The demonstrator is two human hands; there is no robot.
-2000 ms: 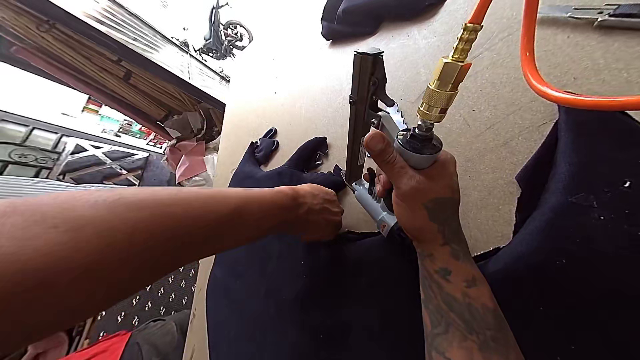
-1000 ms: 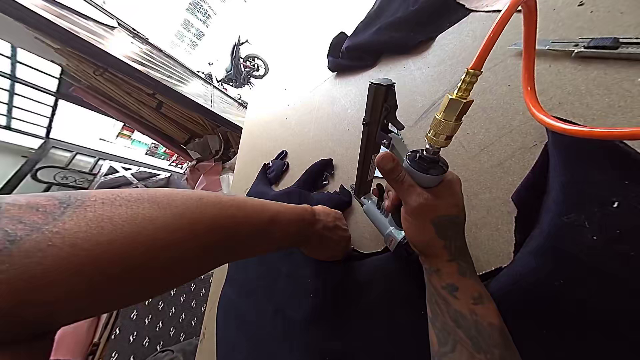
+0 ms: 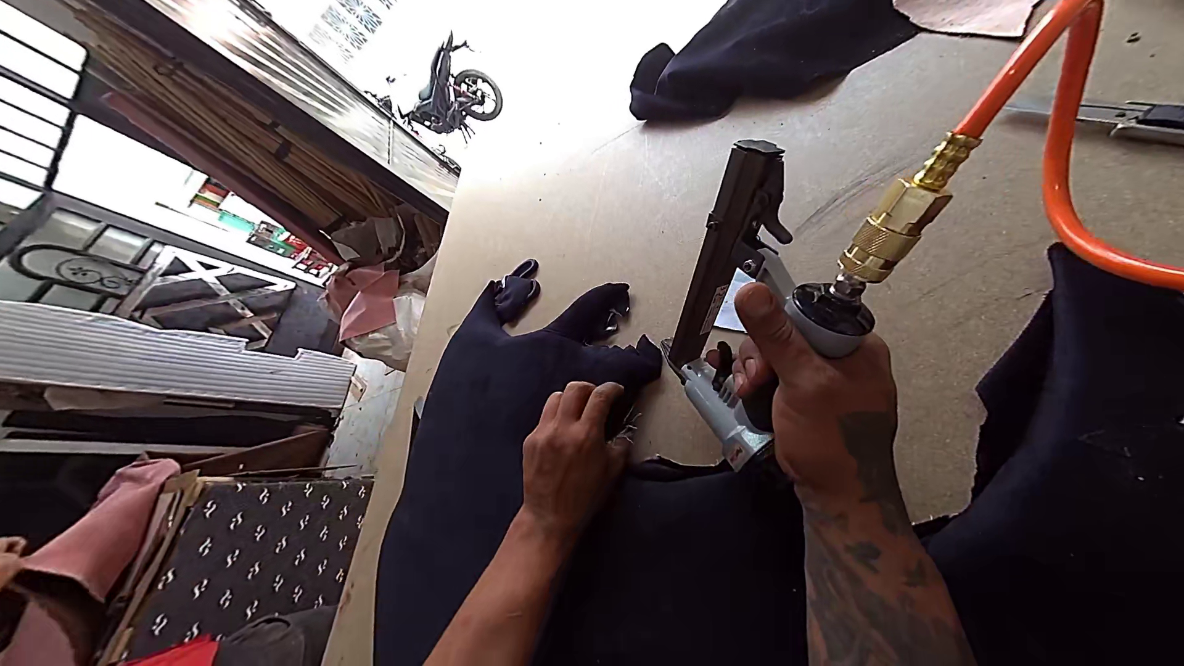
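My right hand (image 3: 823, 398) grips a pneumatic staple gun (image 3: 726, 268), its dark magazine pointing up and away and its grey nose end low, beside the fabric edge. A brass coupler (image 3: 893, 231) joins the tool to an orange air hose (image 3: 1064, 185). My left hand (image 3: 573, 453) rests on the dark navy fabric (image 3: 490, 435), fingers bent at its ragged edge; whether cloth is pinched under the fingertips is partly hidden. Folded, gathered fabric ends lie on the board just beyond my left hand.
More dark fabric lies at the right (image 3: 1091, 416) and far edge (image 3: 777, 55) of the wooden board (image 3: 573, 222). A utility knife (image 3: 1138, 120) sits at upper right. Beyond the board's left edge are a patterned dark panel (image 3: 250, 564), pink cloth (image 3: 102, 527) and, farther off, a motorcycle (image 3: 453, 97).
My left forearm, which reached across from the left, now comes up from below, and my left hand has shifted on the fabric. My right hand still holds the staple gun.
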